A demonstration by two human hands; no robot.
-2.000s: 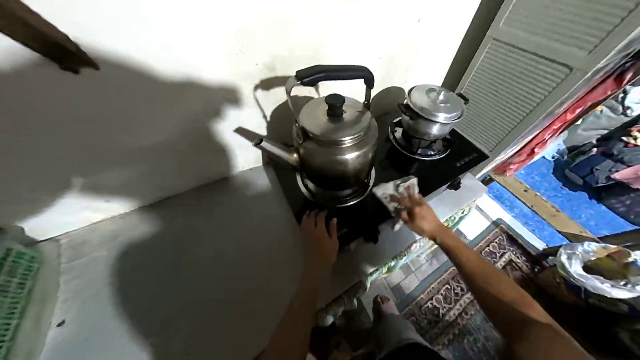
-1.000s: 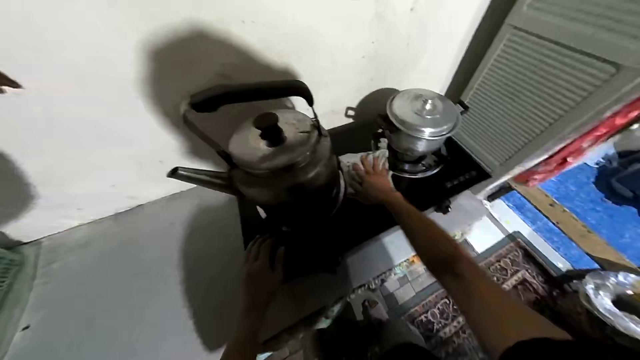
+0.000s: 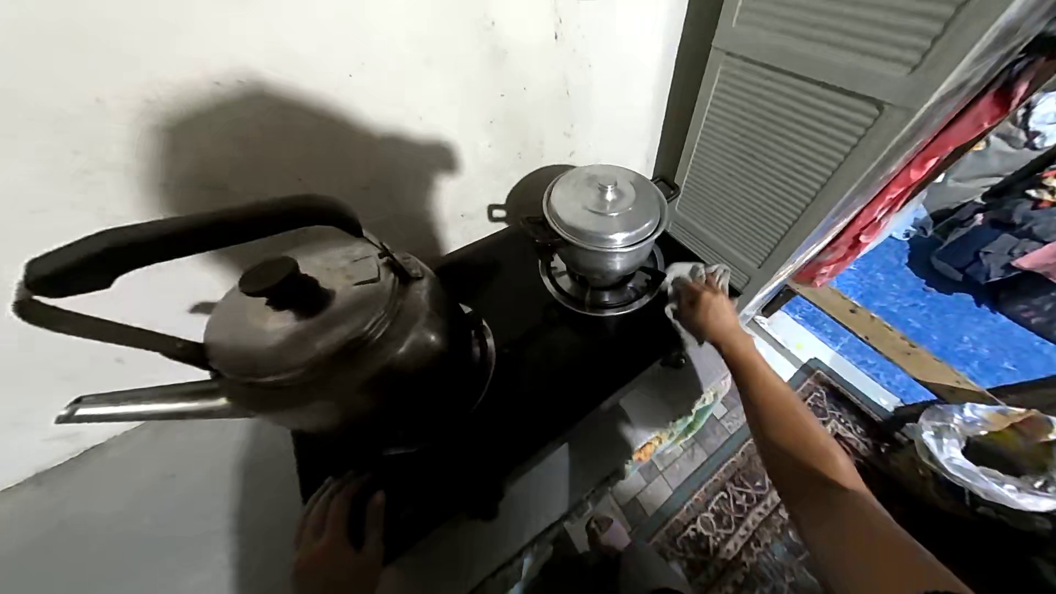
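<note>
My right hand presses a crumpled light cloth onto the right end of the black gas stove. Beside it a lidded metal pot stands on the right burner. A large metal kettle with a black handle and lid knob sits over the left burner, its spout toward the left. In the shade at the stove's front left corner lies my left hand, fingers spread, with nothing seen in it.
A louvered panel stands right of the stove, against the wall. On the floor at the right are a patterned rug and a container lined with a plastic bag. Clothes are heaped beyond a wooden strip.
My right hand has moved with the cloth from between kettle and pot to the stove's right end. The kettle's handle side now leans farther left in view, which has also shifted.
</note>
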